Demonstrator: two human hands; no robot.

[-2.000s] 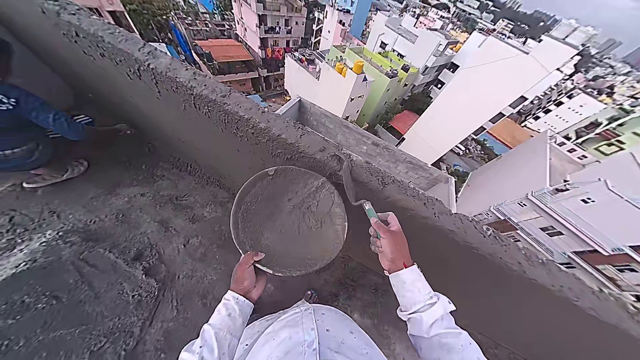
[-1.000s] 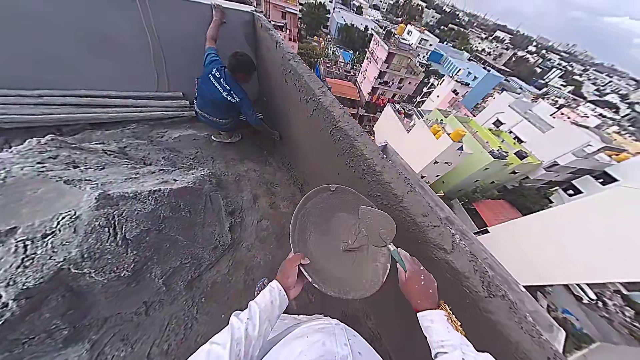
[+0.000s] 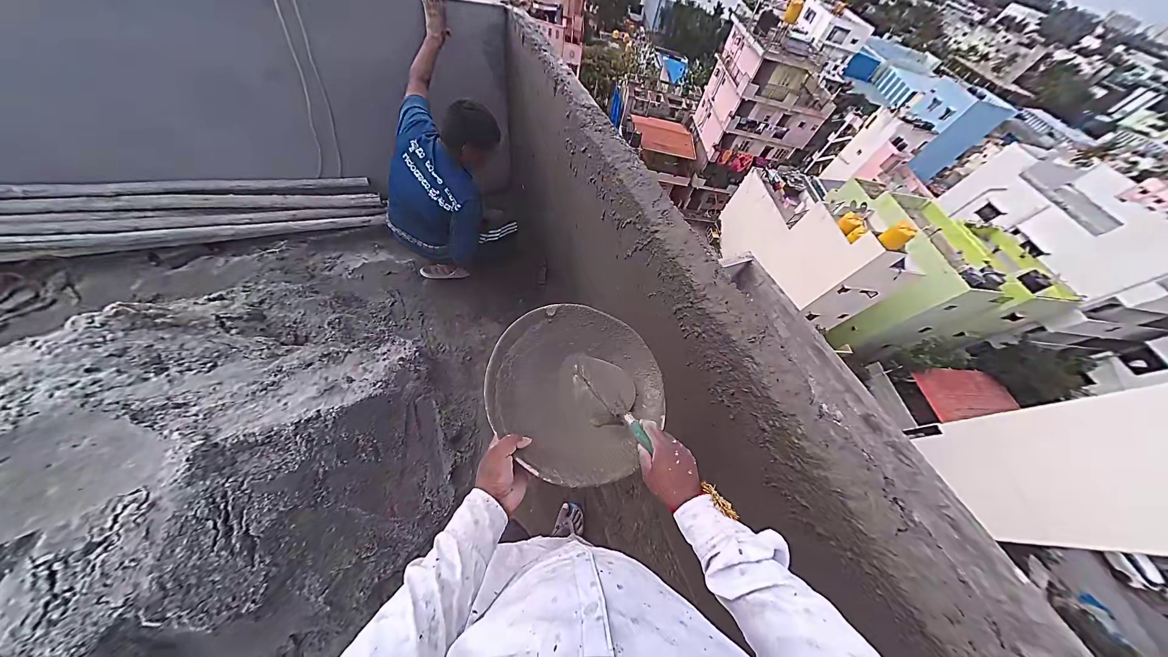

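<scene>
In the head view my left hand (image 3: 503, 473) grips the near-left rim of a round mortar pan (image 3: 538, 392), its thumb over the edge. My right hand (image 3: 671, 465) holds the green handle of a trowel (image 3: 602, 388) at the pan's right side. The trowel's blade lies over the wet mortar inside the pan and looks coated with it. Just right of the pan runs a parapet wall (image 3: 730, 356) with rough mortar along its top.
A large heap of grey mortar (image 3: 228, 429) covers the floor at left. Behind it lie several long poles (image 3: 192, 212). A person in a blue shirt (image 3: 436, 187) crouches in the corner, one arm raised against the wall. Beyond the parapet is a drop to lower buildings (image 3: 912, 265).
Two seconds ago the trowel was against the parapet's top; now it is inside the pan. The view has swung left, bringing the crouching person and poles into sight.
</scene>
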